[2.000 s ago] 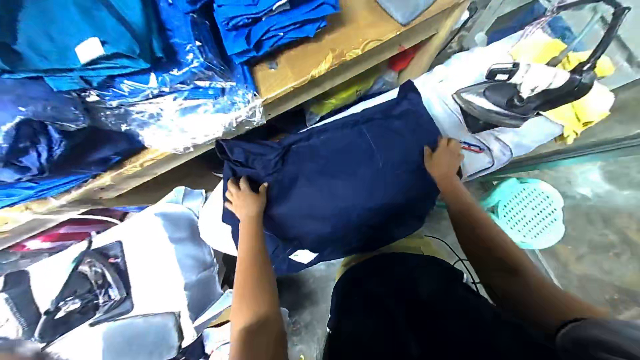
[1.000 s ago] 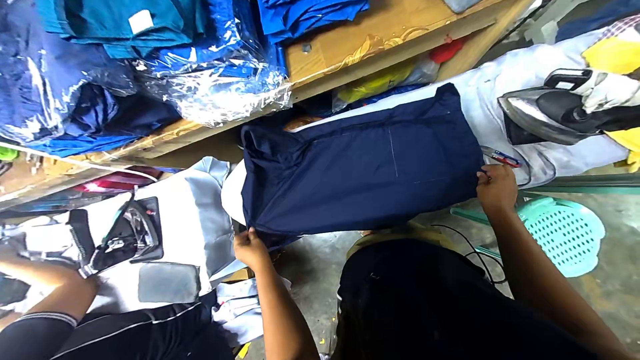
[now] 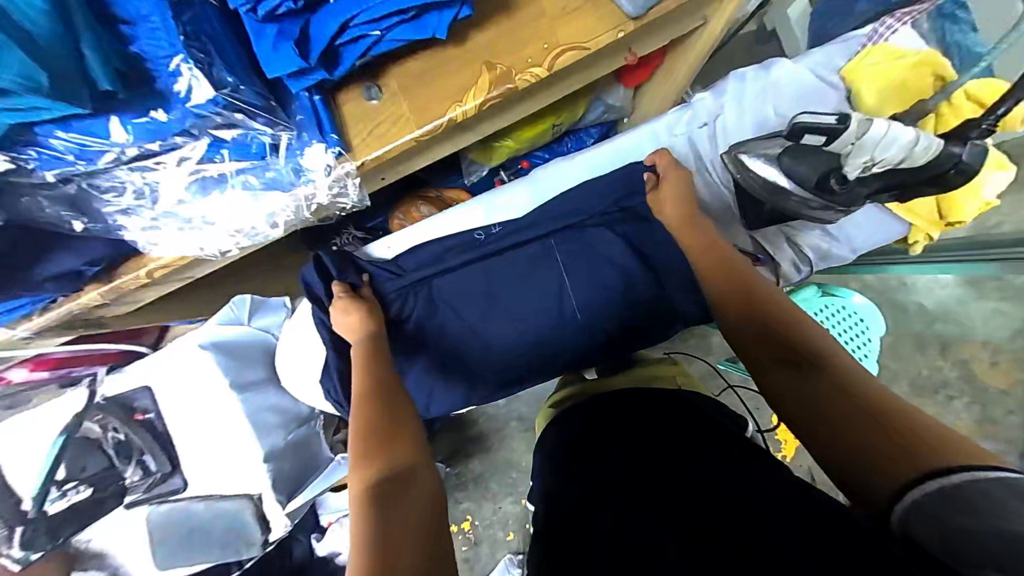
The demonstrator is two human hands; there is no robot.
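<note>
A navy blue cloth garment (image 3: 512, 304) lies spread over a white padded ironing board (image 3: 472, 210), with a thin pale line and small chalk-like marks on it. My left hand (image 3: 356, 310) grips the bunched cloth near its left end. At the far right corner, my right hand (image 3: 670, 188) pinches the garment's edge between thumb and fingers. To the right of the garment, a steam iron (image 3: 832, 168) with a cloth-wrapped handle rests on the board's right part.
Yellow cloth (image 3: 896, 80) lies around the iron's back. Behind the board stands a wooden shelf (image 3: 448, 96) with plastic-wrapped blue garments (image 3: 200, 152). Another iron (image 3: 120, 448) sits on a white-covered board at left. A mint-green plastic stool (image 3: 848, 320) and a black cord (image 3: 728, 384) are at floor level.
My right hand has moved from the garment's near right corner to its far right corner. The left hand has moved from the near edge up onto the bunched left end.
</note>
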